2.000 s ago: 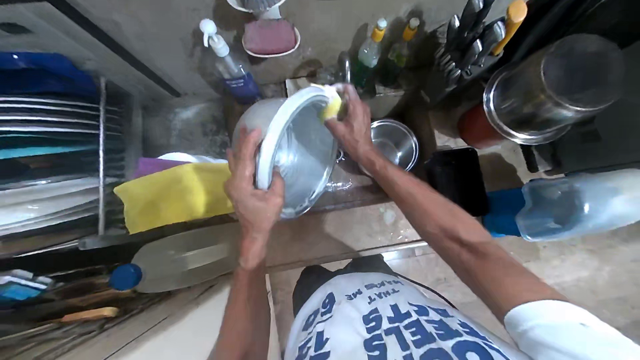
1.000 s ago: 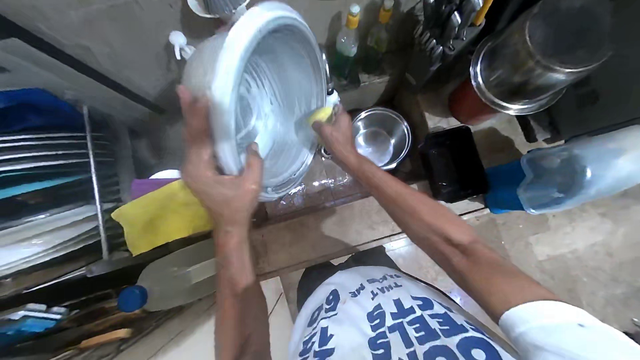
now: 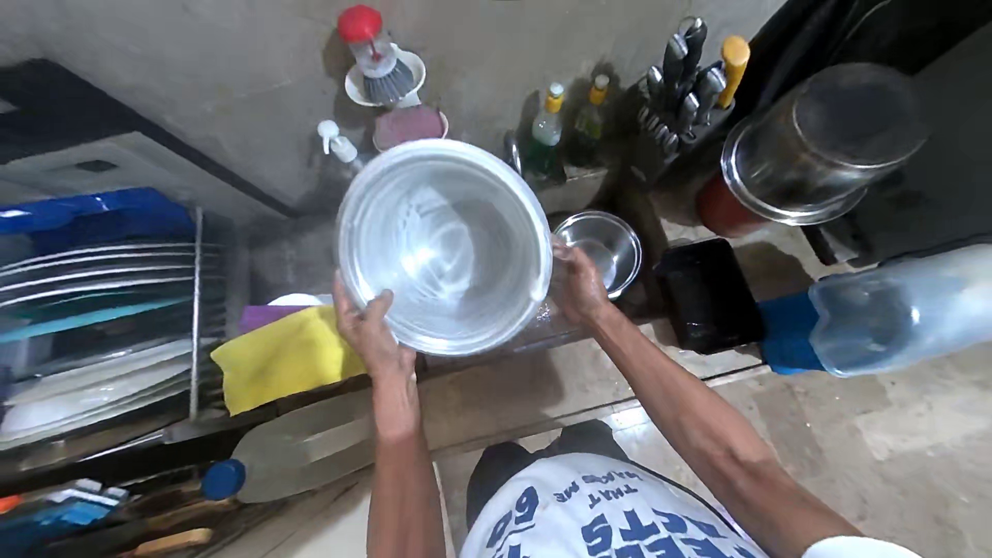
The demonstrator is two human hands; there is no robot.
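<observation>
A large round aluminium pot [image 3: 453, 240] with soapy streaks inside faces me, its opening toward the camera. My left hand [image 3: 376, 329] grips its lower left rim, thumb over the edge. At the pot's right side is my right hand [image 3: 575, 283], its fingers partly hidden behind the rim; whether the yellow sponge is still in it cannot be seen. Just beyond that hand stands a small steel bowl [image 3: 608, 248]. A yellow cloth [image 3: 287, 356] hangs next to my left wrist.
Plates stand in a rack [image 3: 196, 310] at left, above a large plastic bottle [image 3: 306, 449]. Along the wall are a dish brush [image 3: 380, 70], a pink sponge [image 3: 408, 124], two glass bottles [image 3: 546, 128] and a knife holder [image 3: 682, 124]. A black container [image 3: 709, 294] and an upturned steel pot [image 3: 806, 147] are at right.
The pot has turned from tilted sideways to facing the camera. My right hand has moved from inside the pot to its outer right side. The yellow sponge seen earlier is out of sight.
</observation>
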